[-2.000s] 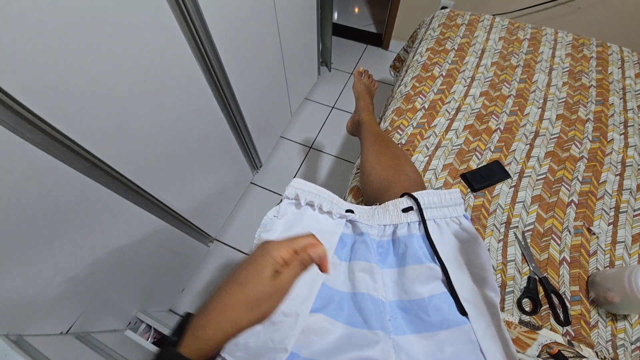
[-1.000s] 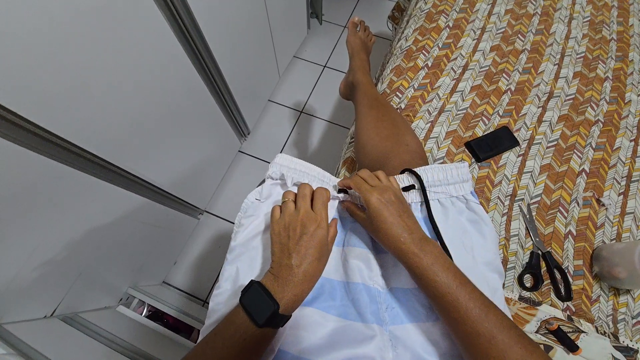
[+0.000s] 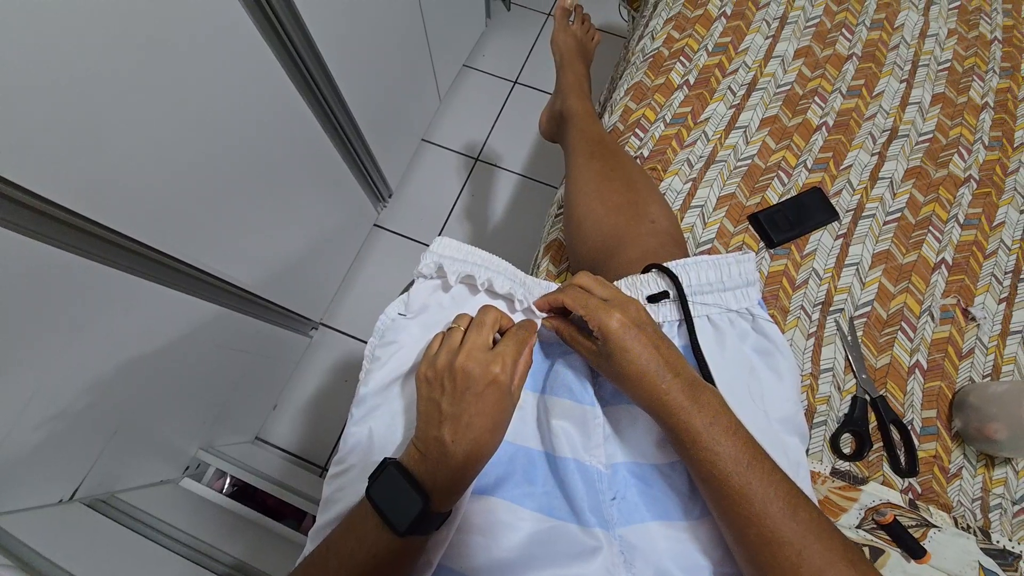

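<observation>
White and light blue striped shorts (image 3: 552,456) lie across my lap, with a gathered elastic waistband (image 3: 720,276) along the top. A black drawstring (image 3: 682,320) loops out of the waistband's right part. My left hand (image 3: 472,376), with a ring and a black smartwatch (image 3: 400,496), pinches the white fabric just below the waistband. My right hand (image 3: 612,328) pinches the same fabric at the band's middle, its fingertips nearly touching the left ones. A thin dark thread runs over the band at the right. Whether a needle is between the fingers cannot be seen.
On the patterned bedspread (image 3: 720,104) at the right lie a black phone-like object (image 3: 794,217), black-handled scissors (image 3: 872,408) with parted blades, and a spool of black thread (image 3: 902,536) on printed cloth. A rounded translucent object (image 3: 992,418) is at the right edge. White sliding doors (image 3: 160,120) stand left.
Two seconds ago only my left hand showed, blurred over the shorts. My right hand has since come in, and both hands have taken hold of the fabric by the waistband.
</observation>
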